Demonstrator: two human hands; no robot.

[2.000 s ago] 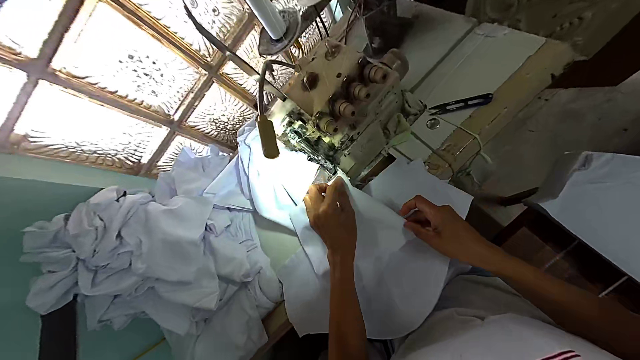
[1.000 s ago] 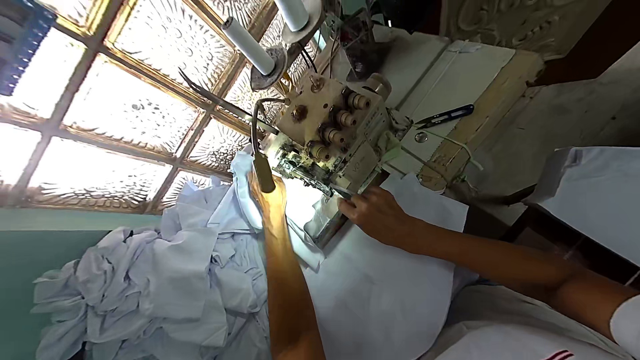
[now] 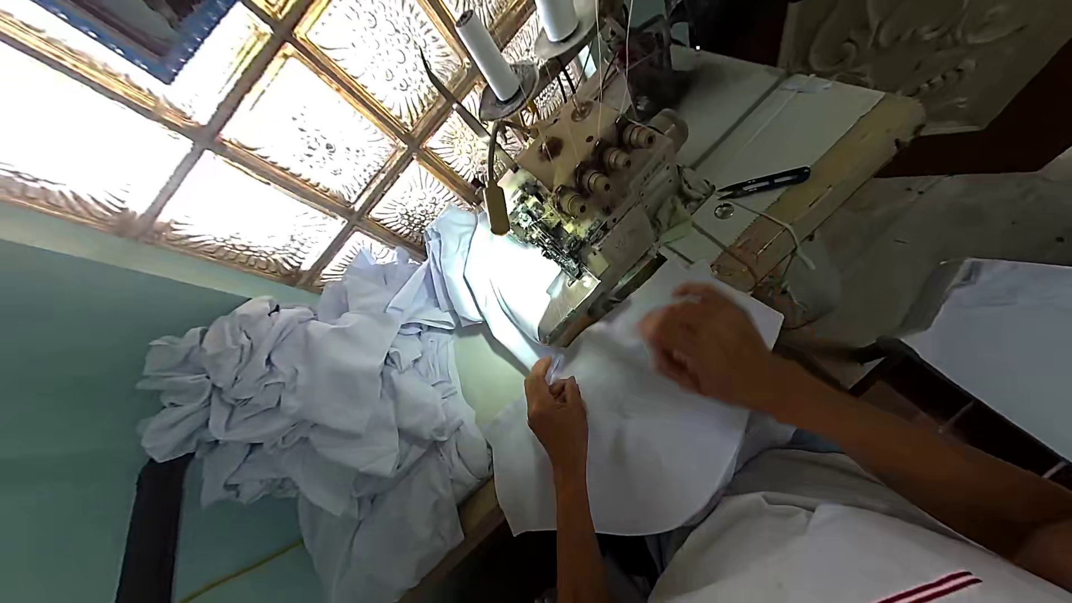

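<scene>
An overlock sewing machine [image 3: 595, 184] stands on the table, its lamp lighting the white cloth by the needle area. My left hand [image 3: 557, 410] pinches an edge of the white fabric piece [image 3: 628, 452] just below the machine's front corner. Above the same fabric, to the right of the machine bed, is my right hand [image 3: 703, 343]; it is blurred, its fingers curled, and whether it holds anything is unclear. The fabric drapes over the table's front edge toward my lap. Another part of white cloth [image 3: 502, 276] lies along the left side of the machine bed.
A heap of white cloth [image 3: 293, 385] fills the table's left side beside the wall. Thread snips [image 3: 764, 182] with a black handle lie right of the machine. Thread cones [image 3: 487, 57] stand behind it, near the glass window. More white cloth [image 3: 1005, 343] rests at the far right.
My left hand has come back from beside the needle area to the fabric edge nearer me. My right hand has moved away from the machine's front, to the right.
</scene>
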